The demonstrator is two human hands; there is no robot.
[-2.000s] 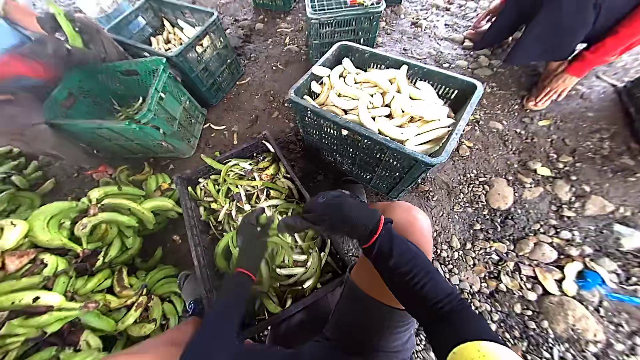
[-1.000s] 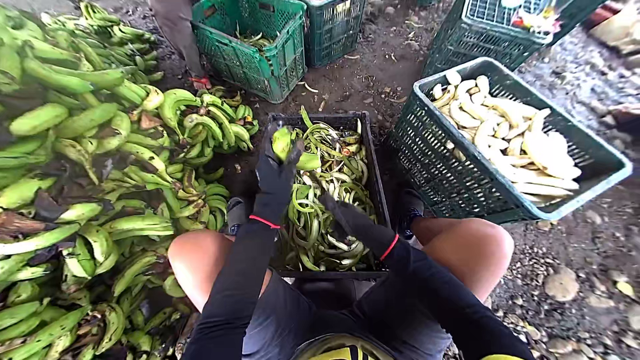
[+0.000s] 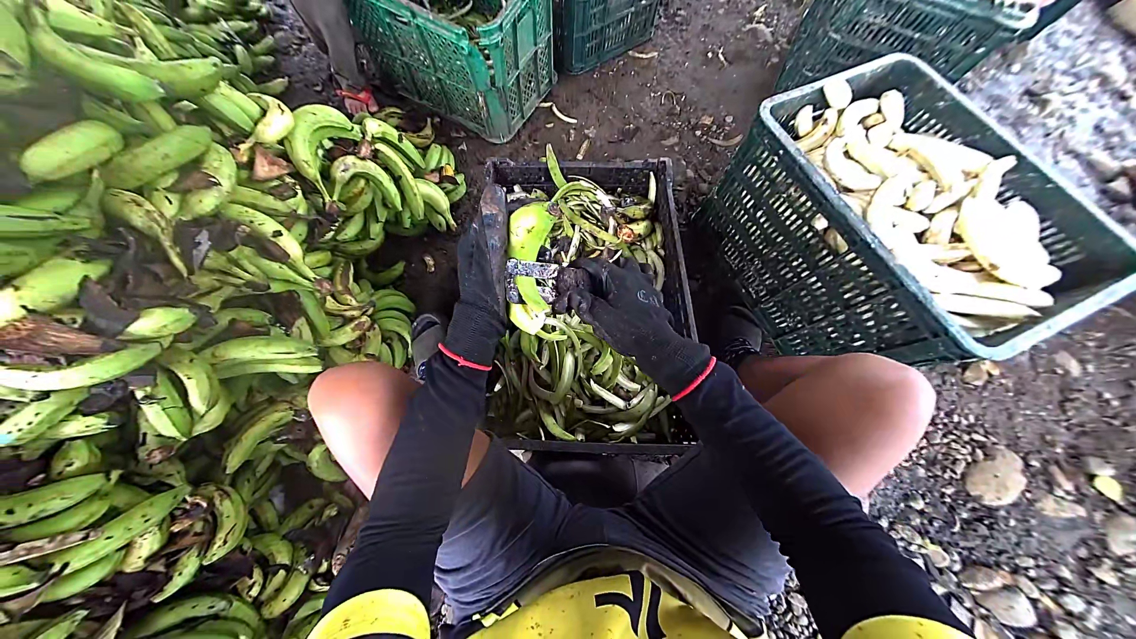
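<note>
My left hand (image 3: 481,275), in a dark glove, holds a green plantain (image 3: 530,232) upright over a black crate (image 3: 679,293) of peels. My right hand (image 3: 626,311), gloved too, grips the dark handle of a metal peeler (image 3: 532,271), whose flat metal head lies across the plantain. Pale flesh shows at the plantain's lower end. Green peel strips (image 3: 568,382) fill the crate below both hands. Part of the plantain is hidden by the peeler and my left hand.
Green plantains (image 3: 257,346) are heaped at the left. A dark green crate (image 3: 754,240) of peeled plantains (image 3: 941,195) stands at the right. Further crates, one a brighter green (image 3: 497,80), stand at the back. Another person's foot (image 3: 358,99) is beside the heap. Stones (image 3: 996,477) lie at the lower right.
The view has swung left since the oldest frame. One second ago my left hand held a green plantain with my right hand lower and apart; now my right hand is up against it with the peeler.
</note>
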